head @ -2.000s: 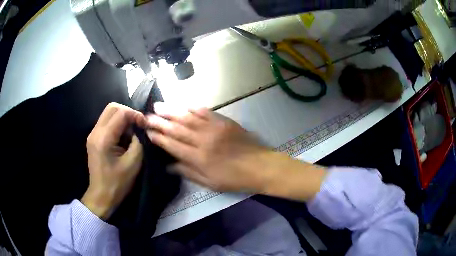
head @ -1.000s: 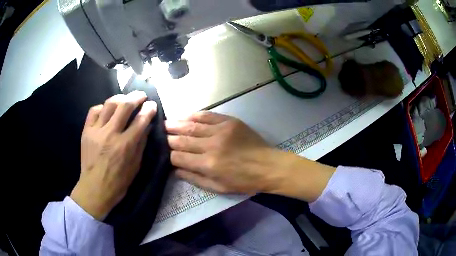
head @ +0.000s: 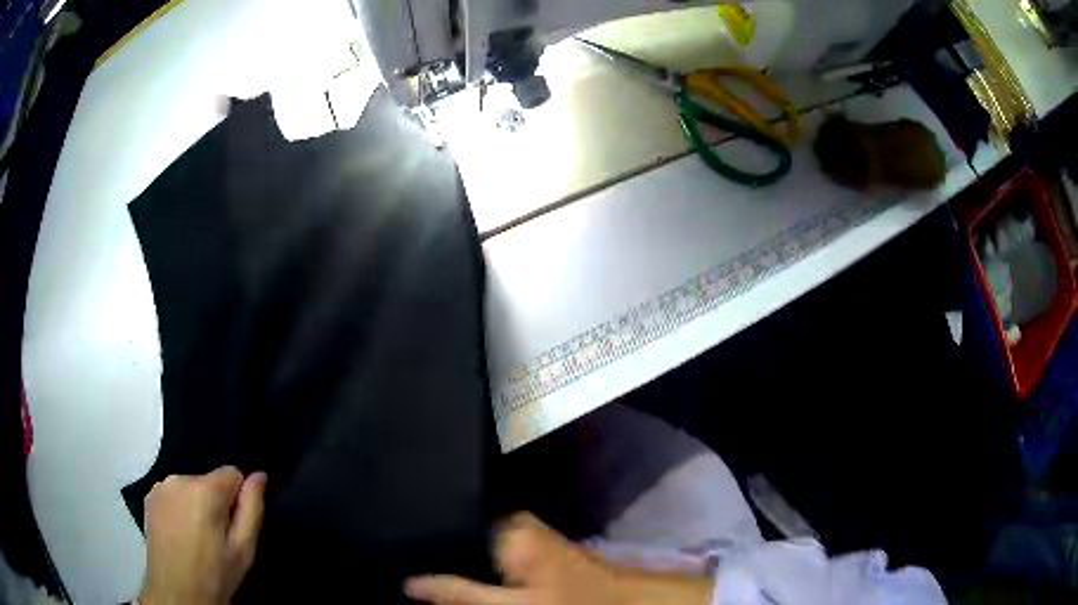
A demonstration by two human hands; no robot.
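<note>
A large black fabric panel (head: 343,319) lies flat and spread on the white table, its top right edge reaching the lit presser foot area (head: 433,116). My left hand (head: 203,532) is at the panel's lower left edge, fingers curled on the cloth, thumb alongside. My right hand (head: 532,573) is at the panel's lower right edge, slightly blurred and partly cut off by the bottom of the picture, with its fingers at the cloth; whether it grips cannot be made out.
The machine head (head: 508,36) stands above the table. Scissors (head: 721,112) with green and yellow handles and a brown brush (head: 881,154) lie at the right. A printed ruler (head: 709,290) runs along the front edge. A red tray (head: 1026,284) holds whitish pieces.
Both hands have moved down, away from the needle. The black cloth has been pulled out flat, with its upper left edge showing. The camera view has shifted, so the machine appears further right.
</note>
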